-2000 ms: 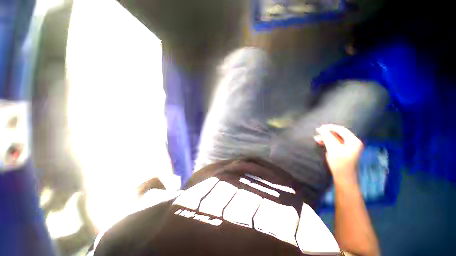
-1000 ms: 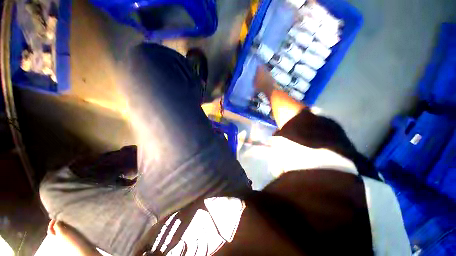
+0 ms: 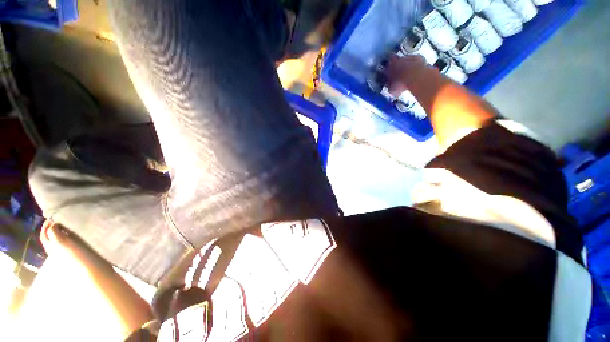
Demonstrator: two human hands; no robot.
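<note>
Several white-silver fittings [image 3: 481,33] stand in slanting rows in a blue crate [image 3: 528,61] on the floor at the upper right. My right hand [image 3: 402,73] reaches into the crate's near left corner, touching or just over the fittings there. Its fingers are dark and blurred, so I cannot tell whether they grip one. My left hand [image 3: 48,231] is at the far left, beside my knee. Only a small part of it shows against the glare, and its fingers and any contents are hidden.
A blue plastic edge with a pale inside [image 3: 326,127] is between my thigh and the crate. Another blue crate [image 3: 33,19] is at the upper left. Blue crates [image 3: 588,190] with a label are at the right edge. White glare fills the lower left.
The view has swung from the glaring white surface to the floor crate, then moved closer to it. My right hand has gone from over my lap into the crate.
</note>
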